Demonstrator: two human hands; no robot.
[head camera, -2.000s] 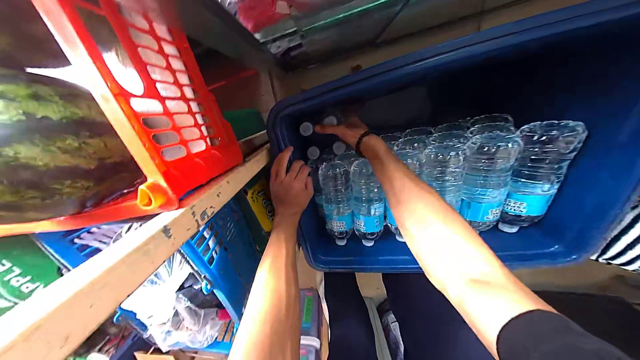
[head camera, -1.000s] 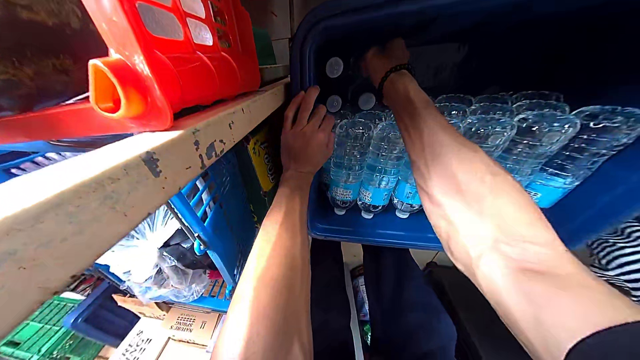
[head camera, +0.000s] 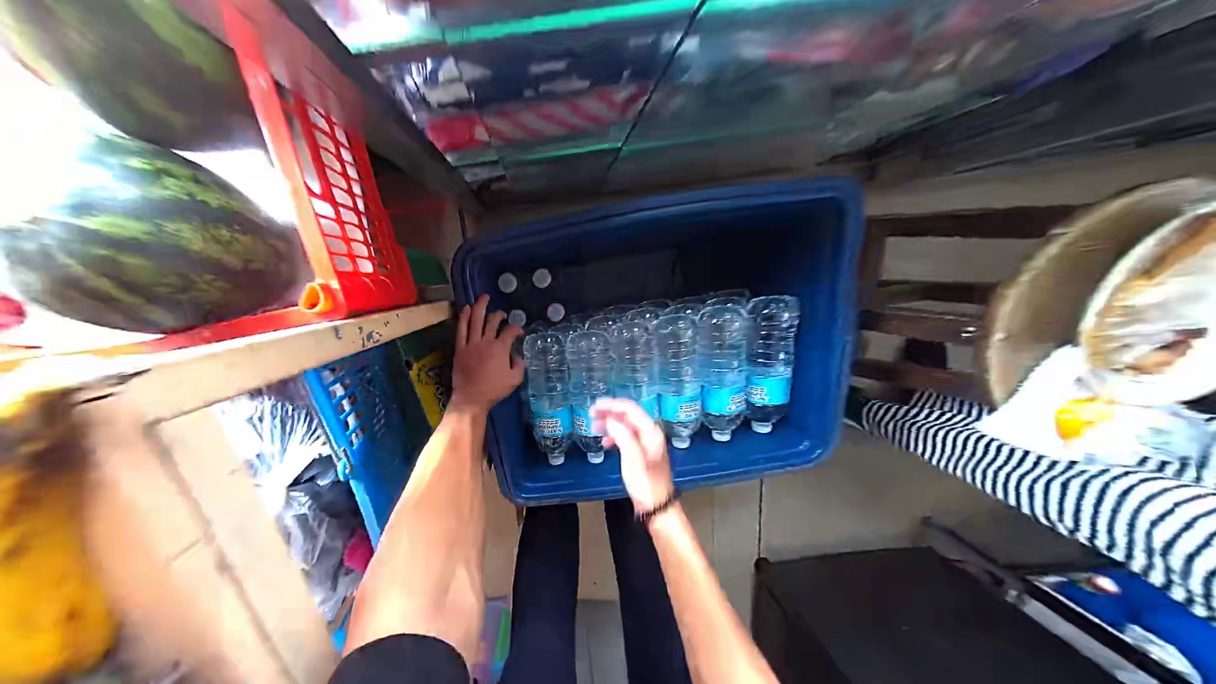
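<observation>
A deep blue plastic tub (head camera: 825, 446) holds clear plastic water bottles (head camera: 677, 356) with light blue labels, packed side by side with their caps toward me. At its far left corner several white bottle caps (head camera: 541, 277) show on bottles standing upright. My left hand (head camera: 486, 359) rests at the tub's left side, fingers spread near those caps, holding nothing that I can see. Blurred, my right hand (head camera: 635, 446) hovers over the near part of the bottle row, a dark bracelet on its wrist; its fingers are partly bent and nothing shows in them.
Left of the tub, a wooden shelf edge (head camera: 275, 350) carries a red plastic basket (head camera: 356, 218) and watermelons (head camera: 161, 237). Below it is a blue crate (head camera: 356, 418) beside plastic bags. To the right are a striped cloth (head camera: 1064, 475), a round basket (head camera: 1035, 285) and a dark box (head camera: 855, 608).
My right hand has come out of the tub's far left corner, back over the near bottles. The left hand stays at the tub's left side. The view has widened and shifted.
</observation>
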